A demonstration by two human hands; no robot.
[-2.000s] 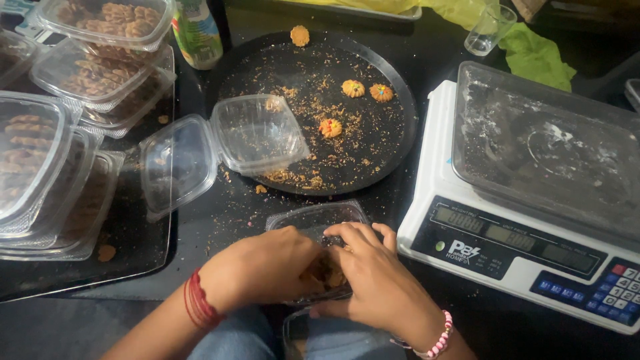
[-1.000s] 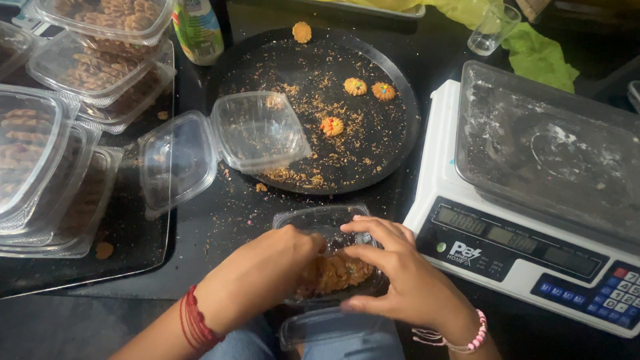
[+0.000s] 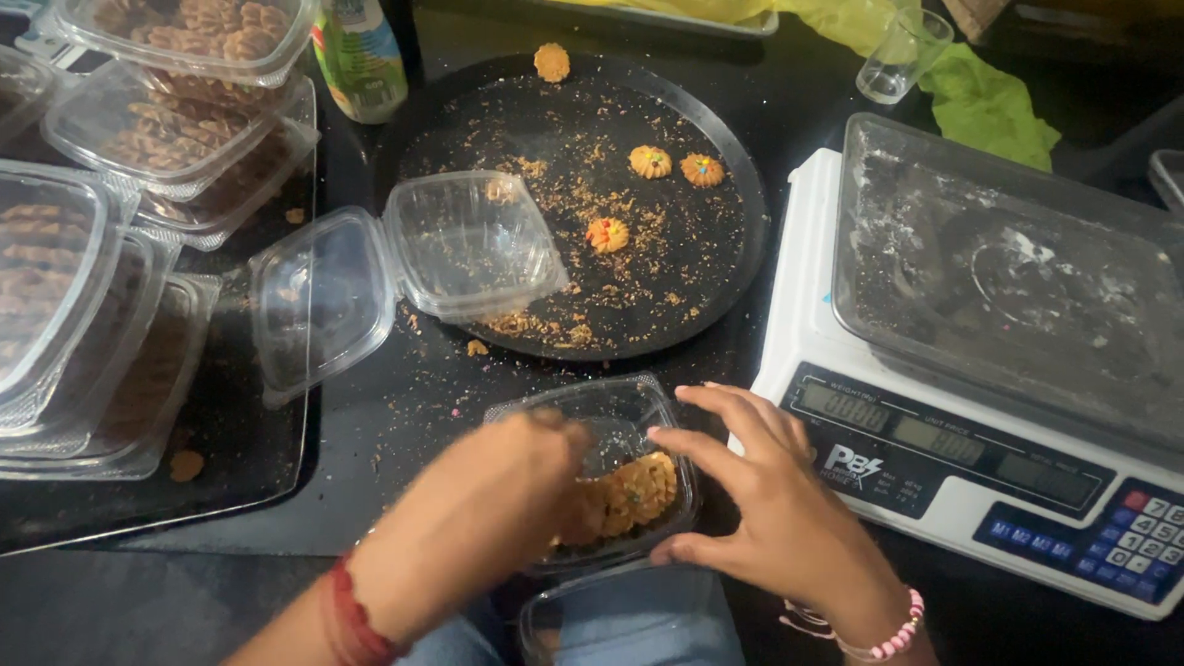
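A clear plastic clamshell container (image 3: 638, 407) stands open at the near table edge, its lid (image 3: 620, 610) hanging toward my lap. A row of ridged cookies (image 3: 638, 490) lies along the near side of its base. My left hand (image 3: 499, 481), blurred, reaches over the container's left part; its curled fingers hide whatever they touch. At the container's right wall is my right hand (image 3: 749, 472), fingers spread, thumb near the lower right corner, nothing seen between them. An empty open clamshell (image 3: 472, 240) rests partly on the round black tray (image 3: 740, 268), which bears crumbs and a few decorated cookies (image 3: 608, 235).
Stacked clamshells of cookies (image 3: 176, 129) stand at left on a dark tray (image 3: 250, 490). A white digital scale (image 3: 786, 296) occupies the right side. At the back are a bottle (image 3: 363, 65), a clear cup (image 3: 902, 57) and green plastic film (image 3: 990, 102).
My right hand has moved off the cookies to the container's right side, its fingers spreading. More of the cookie row shows than two seconds ago.
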